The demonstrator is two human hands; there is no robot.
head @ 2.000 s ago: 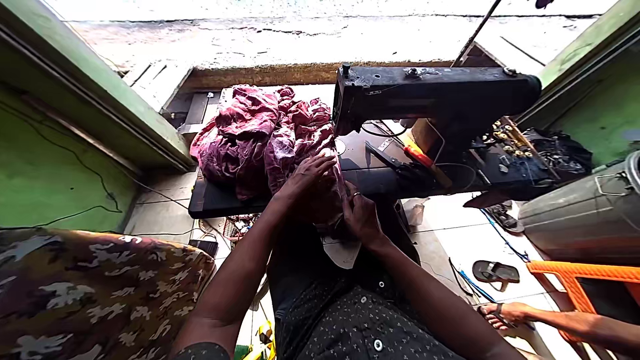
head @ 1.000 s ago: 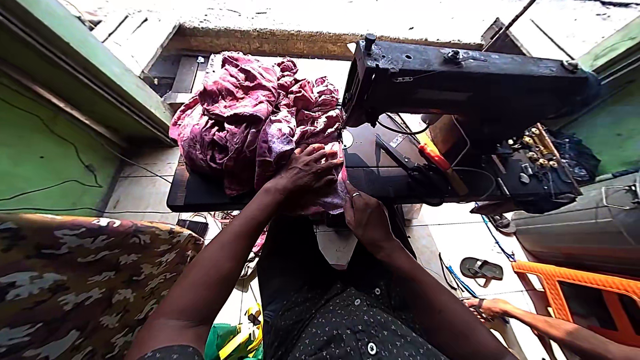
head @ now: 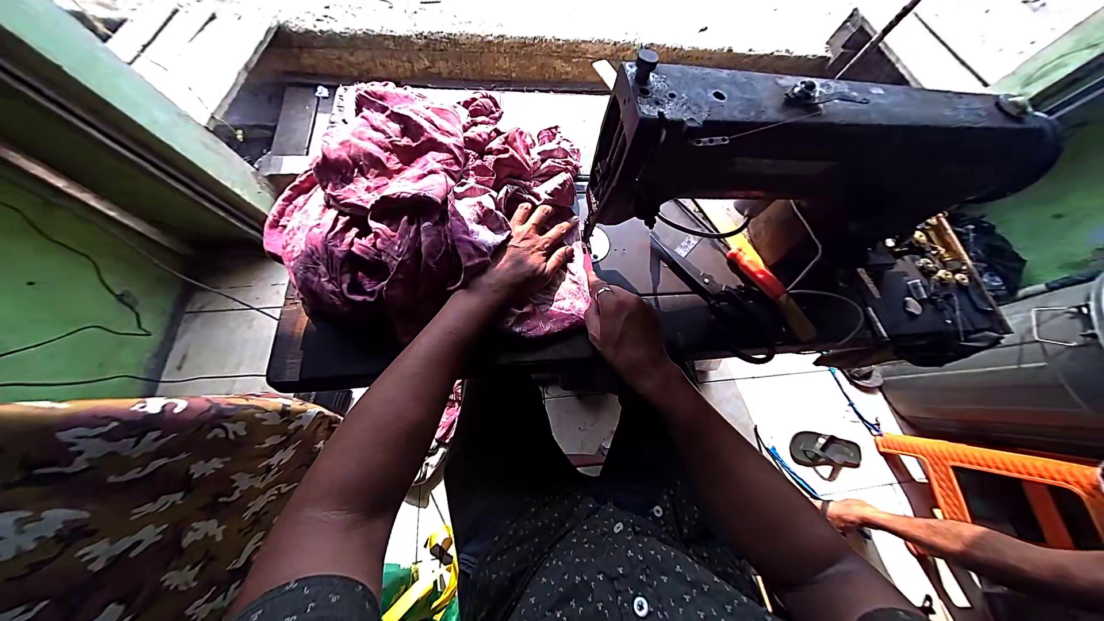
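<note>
A black sewing machine [head: 828, 138] stands on a dark table [head: 328, 358], its needle end over a round metal plate [head: 599, 244]. A large heap of pink and maroon patterned fabric [head: 388, 198] lies left of the needle. My left hand [head: 536, 250] is spread flat on this fabric, fingers apart, beside the presser foot. My right hand [head: 623, 323], with a ring on one finger, pinches the fabric's right edge just in front of the needle; its fingertips are partly hidden. Black-handled scissors [head: 720, 293] lie under the machine arm, beside a red and yellow tool [head: 759, 276] whose kind I cannot tell.
Bobbins and small parts fill a tray [head: 940, 276] at the table's right end. Camouflage cloth [head: 155, 509] covers something at lower left. Another person's hand [head: 849, 515] reaches in at lower right, near a sandal [head: 825, 452] and an orange plastic chair [head: 992, 461]. Thin cables hang at left.
The machine and fabric appear nearer as the view has shifted. Both hands stay by the needle. The other person's hand, by the sandal two seconds ago, is now below and left of it.
</note>
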